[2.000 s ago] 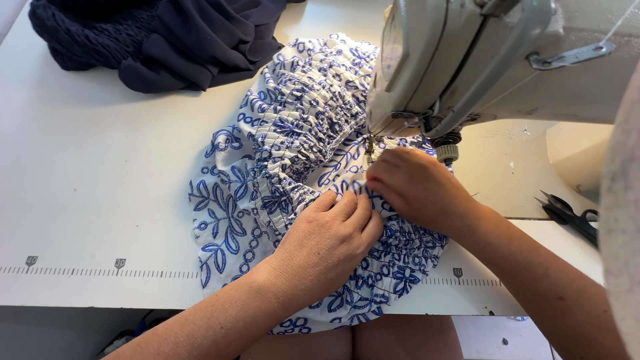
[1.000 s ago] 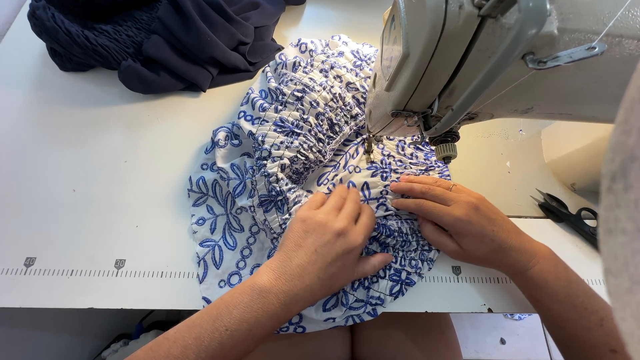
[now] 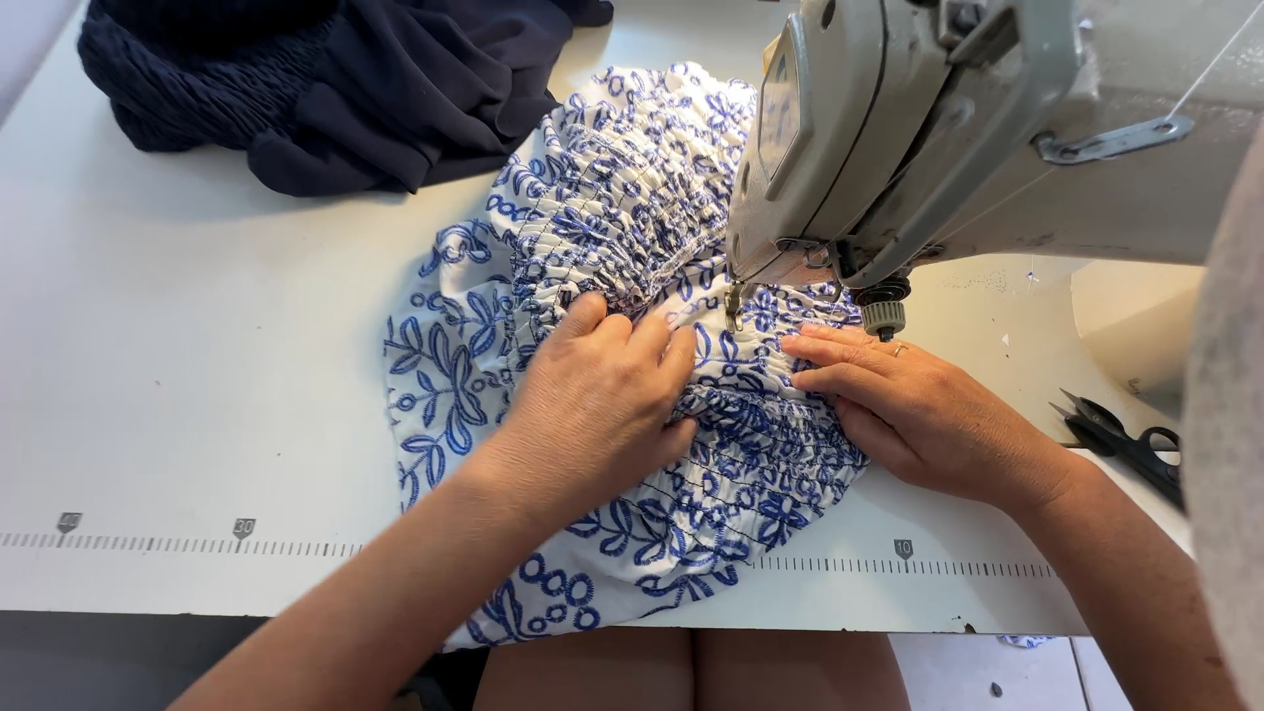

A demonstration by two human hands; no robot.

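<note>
A white fabric piece with blue embroidery and gathered, shirred rows [image 3: 632, 188] lies bunched under the sewing machine's presser foot [image 3: 734, 304]. On its middle rests my left hand [image 3: 602, 395], left of the foot, thumb and fingers bent against the gathers; whether it pinches cloth cannot be told. My right hand [image 3: 889, 395] lies flat on the cloth's right part, just right of the foot, fingers pointing left and a ring on one finger. Above them is the grey head of the sewing machine [image 3: 810, 148], its lamp lighting the cloth.
Dark navy gathered fabric [image 3: 395, 99] lies at the upper left of the white table [image 3: 178, 395], which has a ruler scale along its front edge. Black-handled thread scissors [image 3: 1121, 434] lie at the right. A cream-coloured rounded object [image 3: 1136, 326] stands behind them.
My right hand was at the presser foot two seconds ago and has since moved right and opened out onto the cloth. My left hand stays on the cloth, its fingers shifted slightly.
</note>
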